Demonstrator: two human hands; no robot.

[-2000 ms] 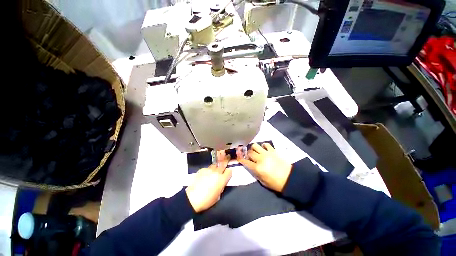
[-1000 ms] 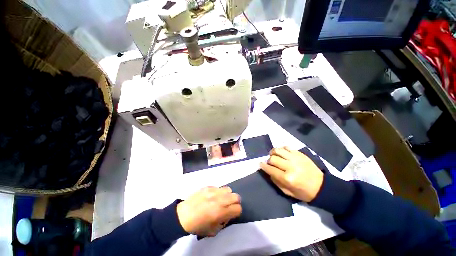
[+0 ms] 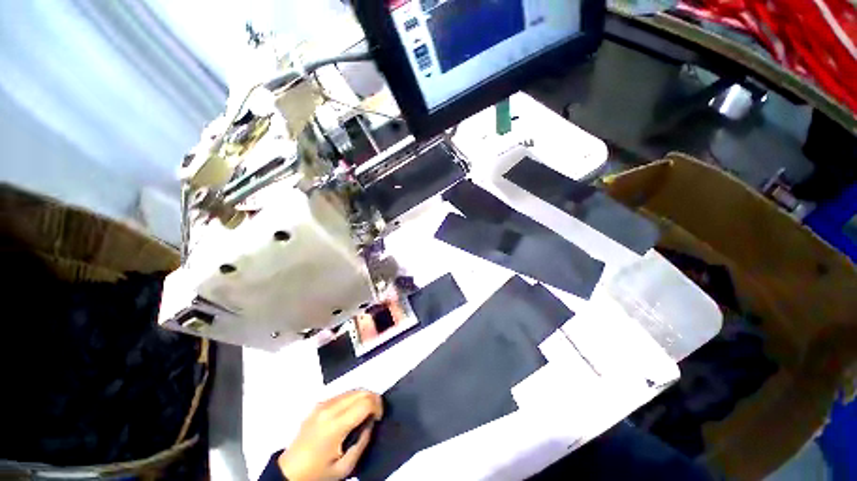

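The pattern sewing machine head (image 3: 272, 263) stands at left centre. Under it the work clamp (image 3: 383, 322), a silver frame with copper-red inside and a dark window, lies on a black band (image 3: 438, 297). Black sheets (image 3: 470, 366) overlap at the table front. My left hand (image 3: 331, 437) is at the bottom, at the left end of the sheets, with curled fingers. Something dark shows between thumb and fingers; I cannot tell if it is a held piece or the sheet. My right hand is out of the picture; only a dark sleeve shows at the bottom edge.
Black strips (image 3: 526, 240) lie right of the head. A translucent tray (image 3: 665, 305) sits at the table's right edge, beside the right cardboard box (image 3: 752, 216). The left cardboard box (image 3: 75, 235) holds dark pieces. The control screen (image 3: 479, 47) hangs above. Red material (image 3: 789, 38) lies upper right.
The view has swung right. Both hands were on the black sheets; my right hand has left the picture. My left hand stays near the sheets' left end. The translucent tray has come into view.
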